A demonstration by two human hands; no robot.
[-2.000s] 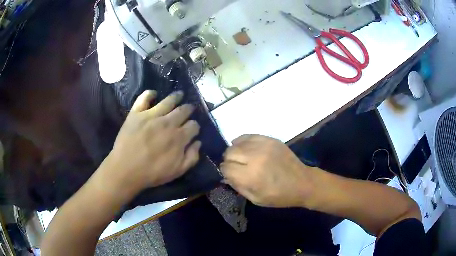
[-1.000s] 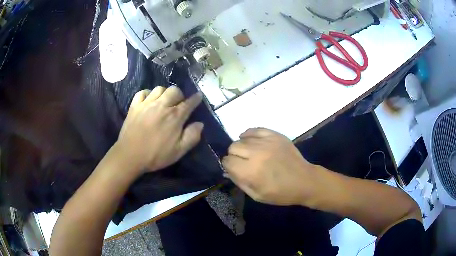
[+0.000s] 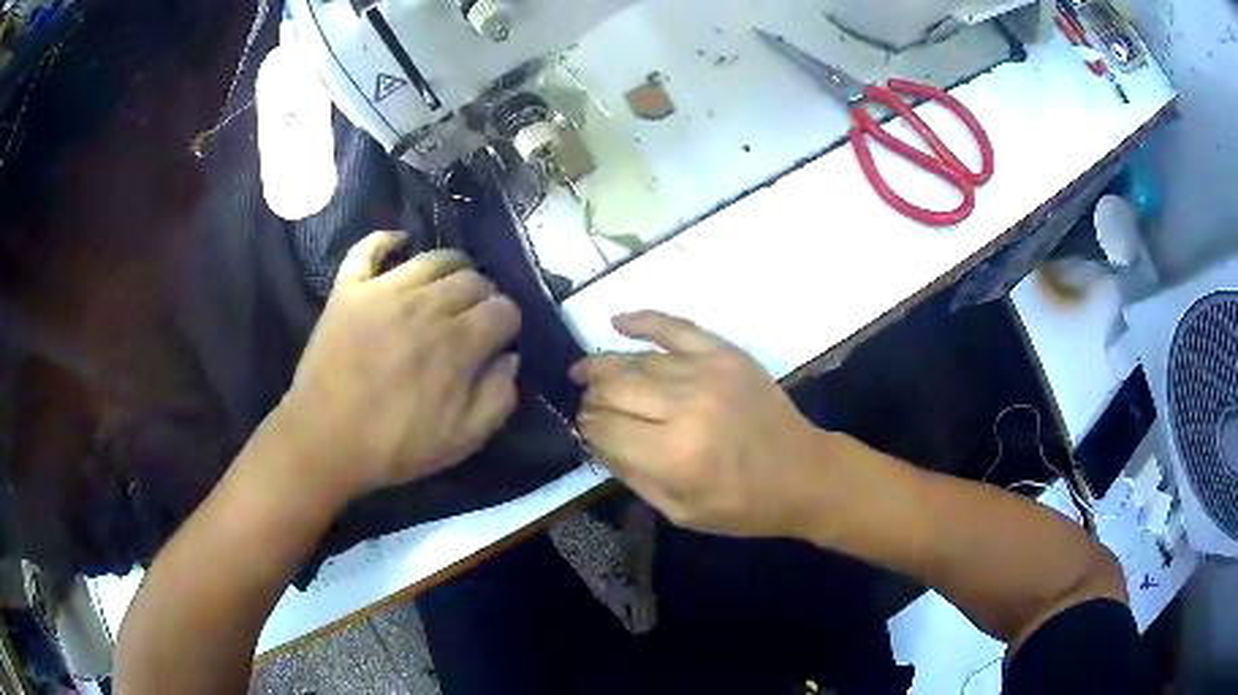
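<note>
The dark garment [image 3: 149, 312] covers the left of the table and runs under the white sewing machine head [image 3: 394, 68]. My left hand [image 3: 401, 360] lies on the cloth just below the machine head, fingers bent onto it; its fingertips are partly hidden. My right hand [image 3: 692, 421] is at the garment's right edge, fingers curled on the edge, which shows a thin pale stitch line. The presser foot area [image 3: 523, 190] is above my hands; the needle itself cannot be made out. Red-handled scissors [image 3: 923, 149] rest across the machine bed and white table.
A small brown scrap [image 3: 649, 98] lies on the machine bed [image 3: 733, 122]. A white oval attachment [image 3: 297, 136] hangs over the cloth. The table's front edge [image 3: 448, 577] runs below my hands. A phone [image 3: 1116, 432] and a fan [image 3: 1208, 394] are at the right.
My right hand has shifted slightly left and up with the cloth edge. My left hand's fingers have drawn in, with the thumb less spread. The scissors stay in place on the table.
</note>
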